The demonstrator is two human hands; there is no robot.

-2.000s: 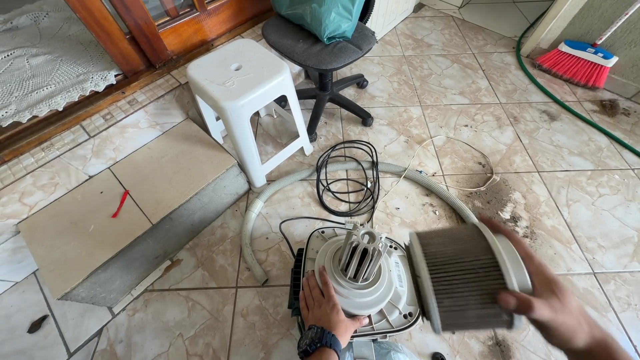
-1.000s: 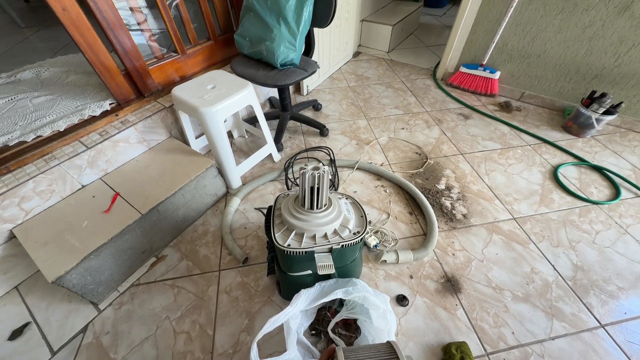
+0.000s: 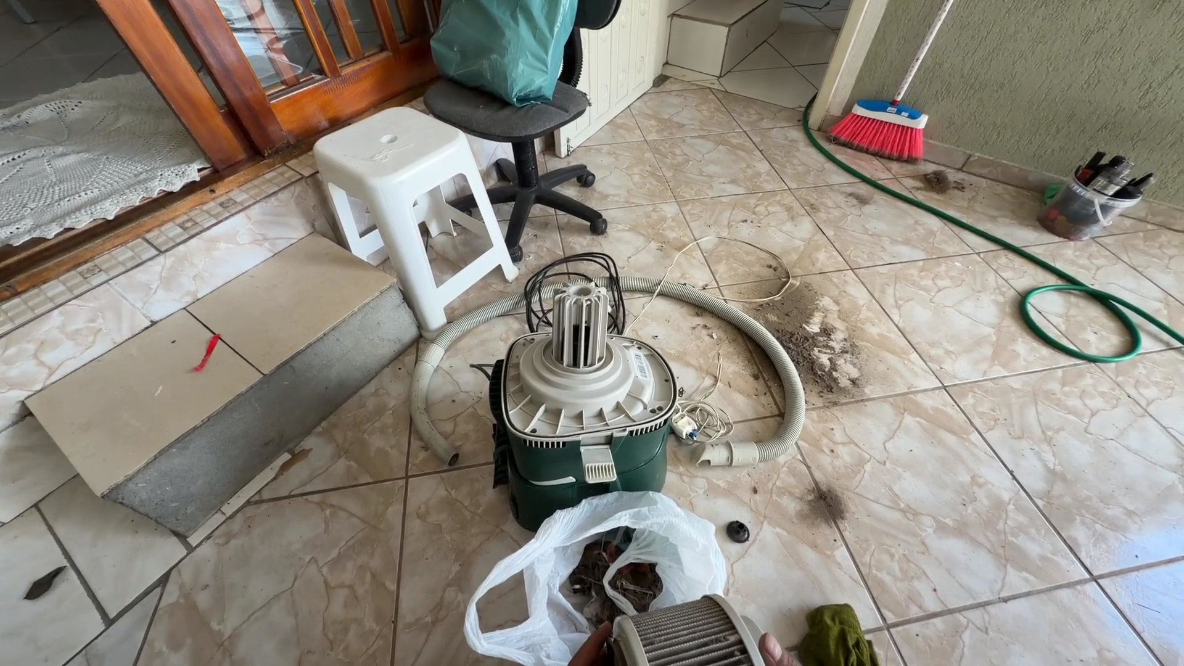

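At the bottom edge of the head view, a pleated cartridge filter [image 3: 689, 636] lies between my two hands, its near part cut off by the frame. The fingers of my left hand [image 3: 592, 646] grip its left end, and those of my right hand [image 3: 775, 650] its right end. Just beyond it lies a white plastic bag [image 3: 680, 532] holding dark debris [image 3: 615, 578]. Behind the bag stands a green vacuum cleaner body [image 3: 592, 481], its pale motor head [image 3: 583, 393] and slotted cage [image 3: 581, 324] exposed on top.
A ribbed hose [image 3: 791, 388] curves around the vacuum. Dirt [image 3: 819, 342] lies to its right, a black cap [image 3: 737, 531] and green cloth [image 3: 837, 638] nearer. At left are a tiled step [image 3: 157, 398] and white stool [image 3: 393, 153]; farther off, an office chair [image 3: 509, 111], red broom [image 3: 879, 129] and green garden hose [image 3: 980, 242].
The filter was beside the vacuum's motor head in my right hand, with my left hand on the head. Now both hands hold the filter low, near the bag. The view has shifted.
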